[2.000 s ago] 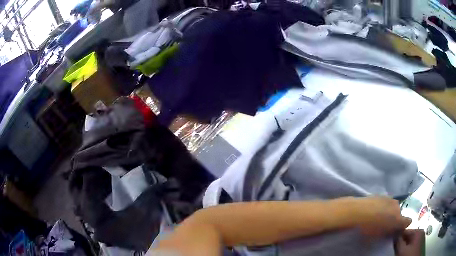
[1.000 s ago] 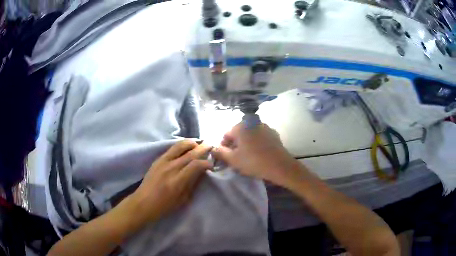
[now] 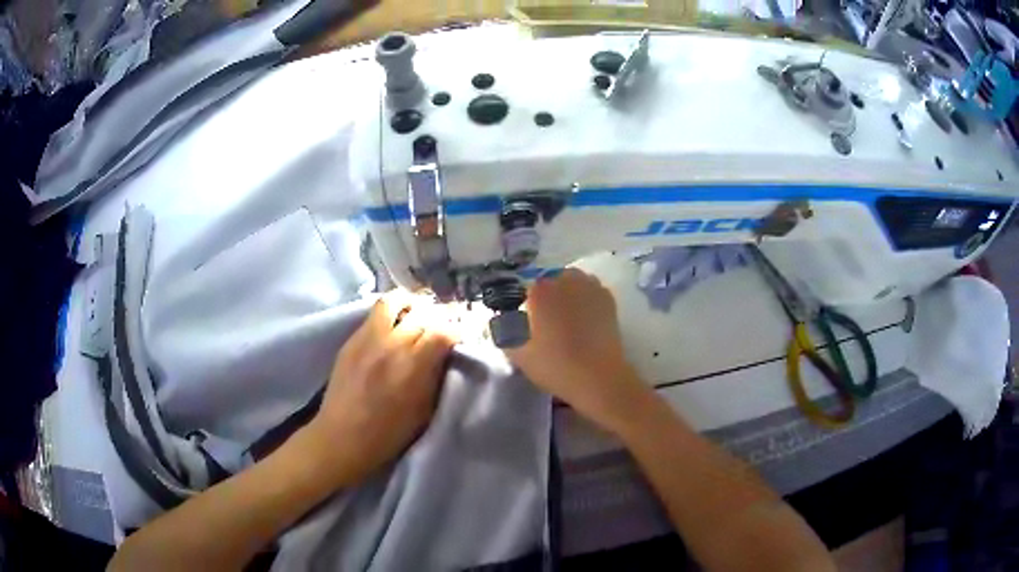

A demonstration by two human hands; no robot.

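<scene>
Light grey lining cloth [image 3: 240,302] with dark edging strips lies left of the needle and hangs over the table's front edge. The white JACK sewing machine [image 3: 693,168] stands over it. My left hand [image 3: 391,374] presses on the cloth just left of the brightly lit needle area, fingertips on its edge. My right hand [image 3: 575,341] is right of the needle, behind the small grey attachment [image 3: 510,327]. Its fingertips are partly hidden by the attachment and glare, so its grip does not show clearly.
Scissors [image 3: 821,363] with yellow and green handles lie right of the needle. Pale scraps [image 3: 684,272] lie under the machine arm. A white cloth [image 3: 963,346] hangs at the right end. Another grey piece with a dark strip [image 3: 145,117] lies at the back left.
The view has turned from the left-hand cloth piles to the machine. Since the second frame, my left hand has closed in at the needle and my right hand has shifted slightly beside the attachment.
</scene>
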